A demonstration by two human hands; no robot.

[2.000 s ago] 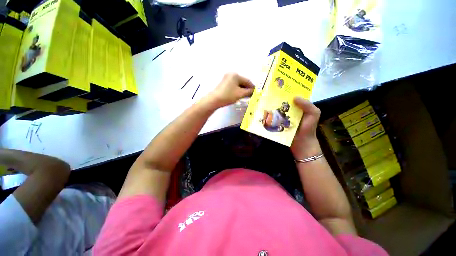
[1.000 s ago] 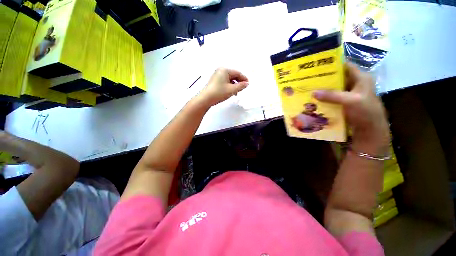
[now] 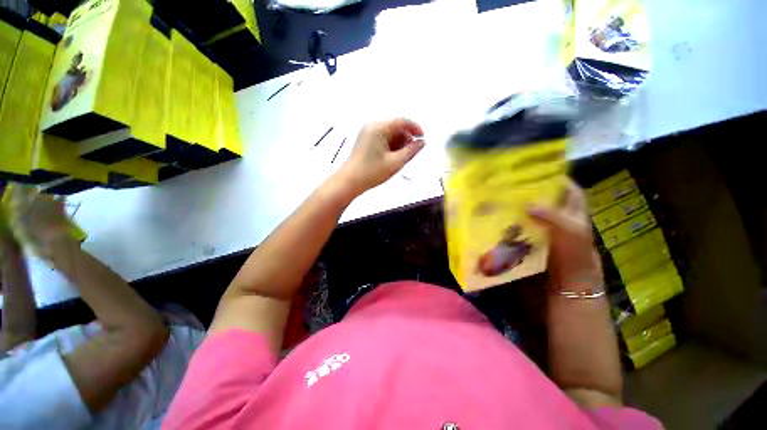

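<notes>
My right hand grips a yellow retail box by its right side, over the bench's front edge. The box is blurred, with its black top and hang tab up and its product picture facing me. My left hand is over the white bench, left of the box, with thumb and fingertips close together. A small pale bit shows at its fingertips; I cannot tell what it is. A bagged box in glossy clear film lies on the bench at the upper right.
Unbagged yellow boxes stand stacked at the left. Black strips and a dark looped clip lie on the white bench. A brown carton holding yellow boxes is below right. Another person's arm is at the left.
Over the last two seconds, the box in my right hand moved up and right, then came back down and turned. My left hand stayed in nearly the same place. The neighbour's hands came into view.
</notes>
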